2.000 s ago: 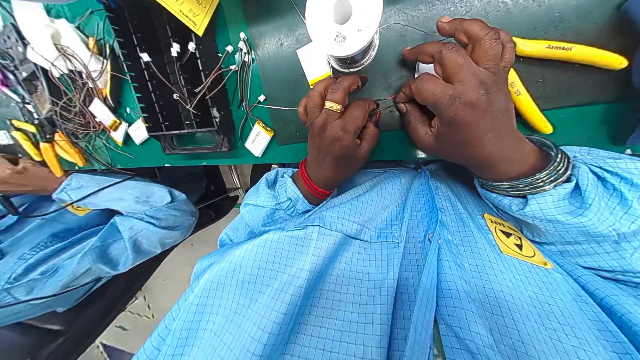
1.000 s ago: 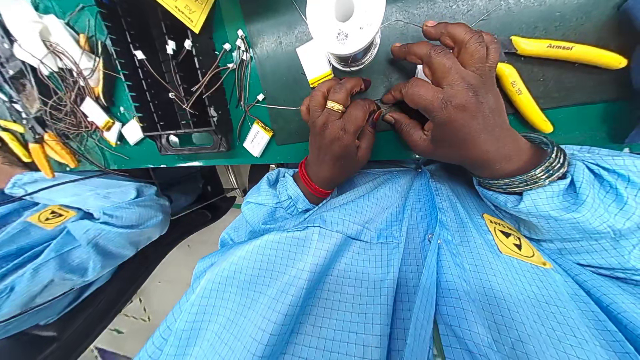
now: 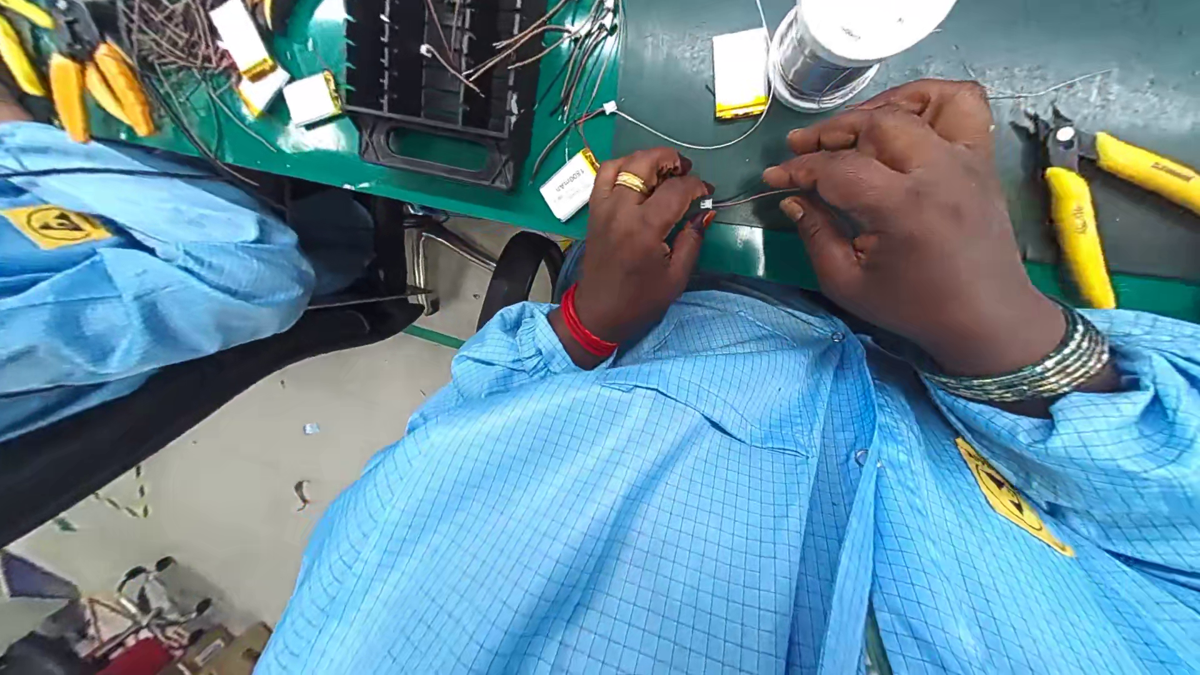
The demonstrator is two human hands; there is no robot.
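Observation:
My left hand [image 3: 647,225] pinches a small white wire connector [image 3: 707,203] between thumb and fingertips, over the bench edge. Thin dark wires run right from it to my right hand [image 3: 900,197], where they pass by the thumb and index fingertips; whether these grip them is hard to tell. A battery pouch cell [image 3: 568,186] lies just left of my left hand. Another pouch cell [image 3: 741,73] lies above, beside a spool of solder wire [image 3: 825,56]. A white connector [image 3: 610,108] with wires rests above my left hand. Yellow-handled cutters [image 3: 1078,206] lie right of my right hand.
A black slotted rack [image 3: 436,150] with wired connectors stands at the upper left. Beyond it lie tangled brown wires [image 3: 178,47], more pouch cells [image 3: 314,98] and orange-handled pliers [image 3: 103,89]. A co-worker's blue sleeve [image 3: 141,225] is at the left. A dark mat [image 3: 1012,37] covers part of the green bench.
My right hand's fingertips have moved apart from my left hand's, and wires now show between them. The co-worker's sleeve has shifted. The view has tilted somewhat.

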